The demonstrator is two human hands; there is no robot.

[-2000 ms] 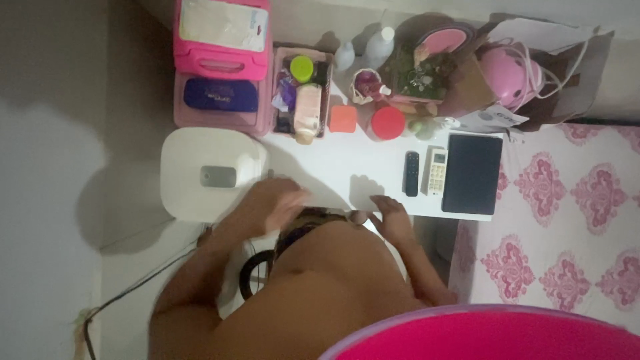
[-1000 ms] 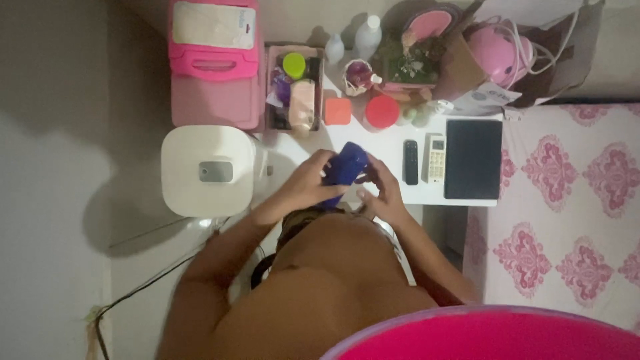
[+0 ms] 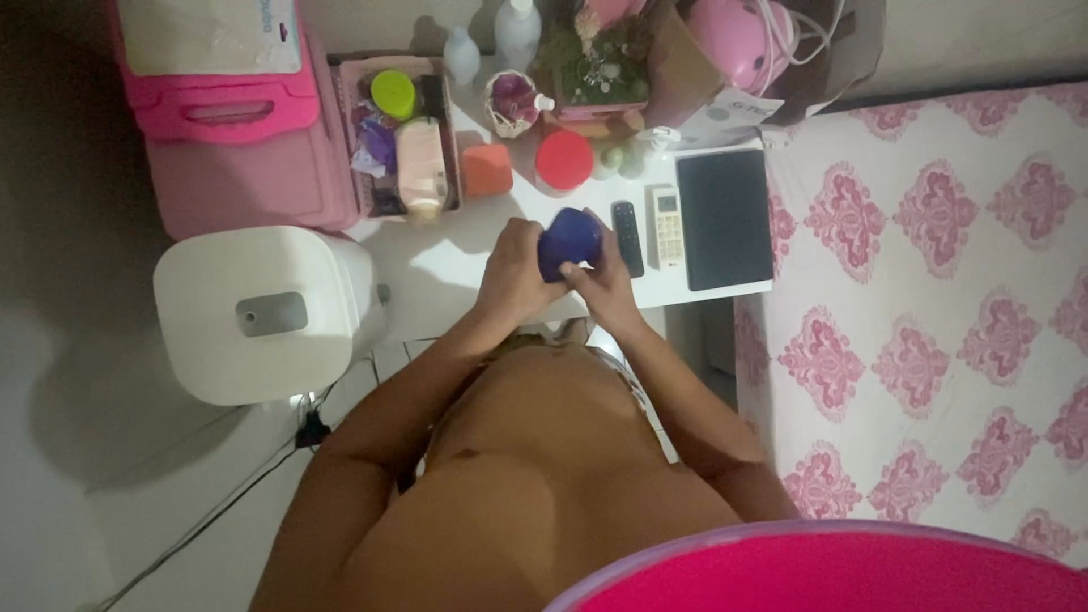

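Both my hands hold a dark blue case (image 3: 569, 241) above the front of a white table (image 3: 425, 285). My left hand (image 3: 520, 272) grips its left side, and my right hand (image 3: 605, 276) grips its right side with the thumb at the lower edge. The case is tilted, so one end faces up toward me; whether it is unfastened I cannot tell. Just right of my right hand lies a black remote control (image 3: 627, 238), beside a white remote control (image 3: 667, 228) and a flat black device or folder (image 3: 724, 219).
Behind my hands stand a red-lidded jar (image 3: 563, 161), an orange box (image 3: 487, 170) and a pink basket (image 3: 450, 127) of toiletries. At left are pink cases (image 3: 246, 191) and a white lidded appliance (image 3: 204, 314). A bed with a patterned sheet (image 3: 909, 357) is at right.
Two seconds ago the blue case lay on the pink box at upper left and my hands were empty. Both hands took hold of it, and it has since moved slightly right and turned.
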